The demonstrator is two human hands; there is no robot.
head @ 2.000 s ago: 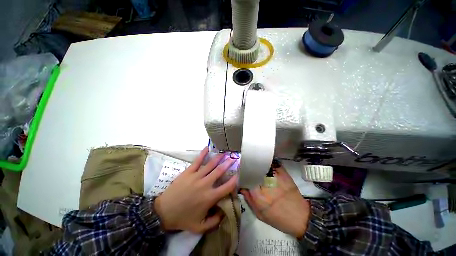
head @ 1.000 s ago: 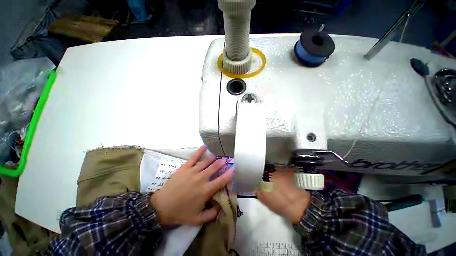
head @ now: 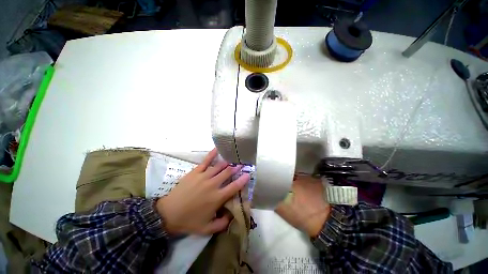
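A khaki garment piece with white lining cloth lies on the table left of the needle area. A printed paper label lies on the white cloth. My left hand lies flat with fingers spread on the cloth, fingertips by the lit needle area of the white sewing machine. My right hand is beside the needle area, partly behind the white curved cover; its fingers are hidden. A khaki edge runs down between the hands.
A green-rimmed basket with clear plastic bags stands at the left. A blue thread spool and a ribbed post stand on the machine. A dark flat thing and a green-handled tool lie under and right of the arm.
The view has shifted slightly. The khaki piece and my left hand have moved a little left. My right hand has drawn its fingers in behind the cover, from spread to hidden.
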